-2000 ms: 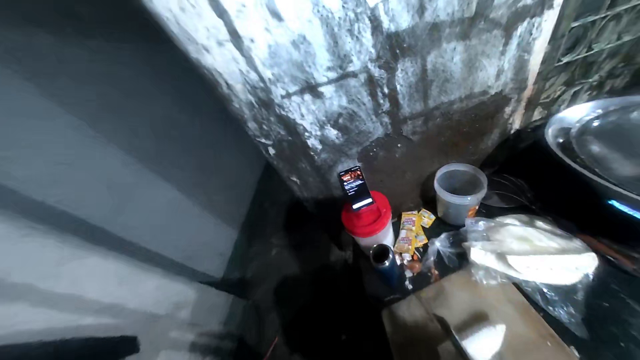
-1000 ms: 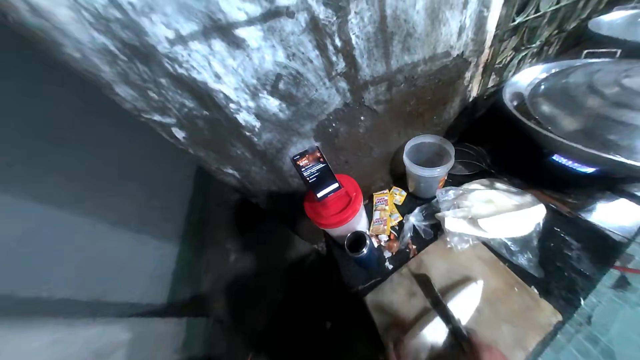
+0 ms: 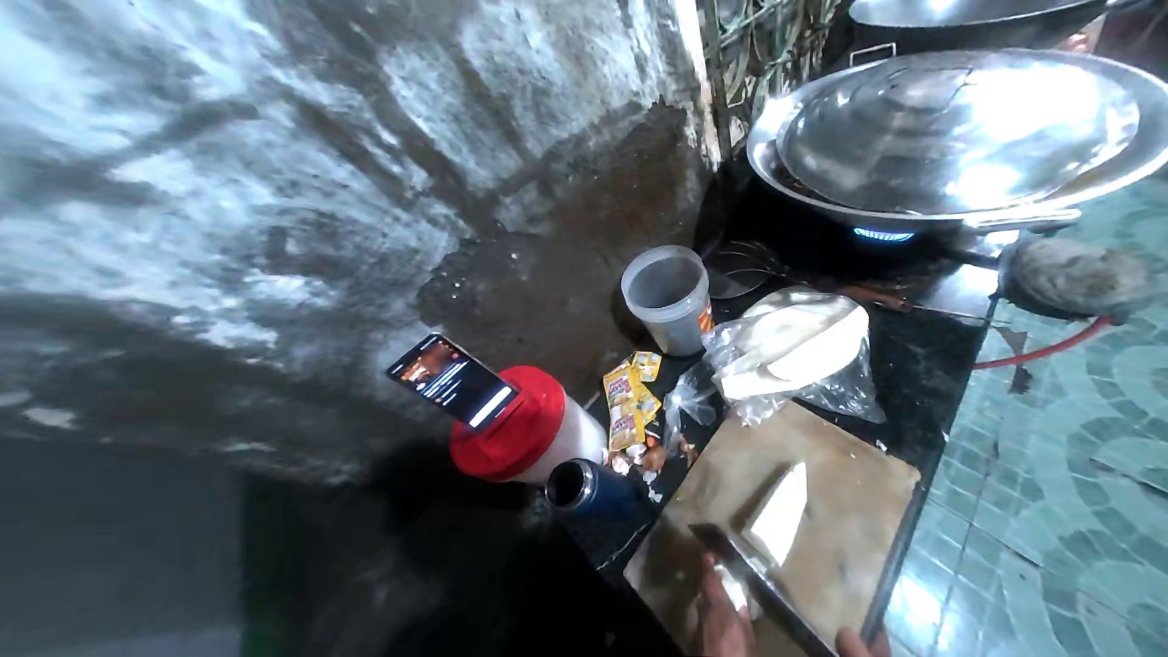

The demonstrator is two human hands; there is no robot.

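Observation:
A brown cutting board lies at the counter's edge, bearing a white wedge of food. Beside that wedge, my left hand holds a smaller white piece down on the board. A dark-bladed knife slants between the two white pieces, its tip pointing up and left. My right hand shows only by its fingers at the bottom edge, at the knife's near end; the handle is hidden. More white slabs lie in a clear plastic bag just beyond the board.
A phone leans on a red-lidded container, near a dark blue open bottle. Yellow sachets, scraps and a clear plastic tub stand by the wall. At the back right, a lidded wok sits over a lit blue flame.
The view has swung right and down. Both hands now show at the board. The knife's blade has come to lie between the white wedge and a smaller white piece.

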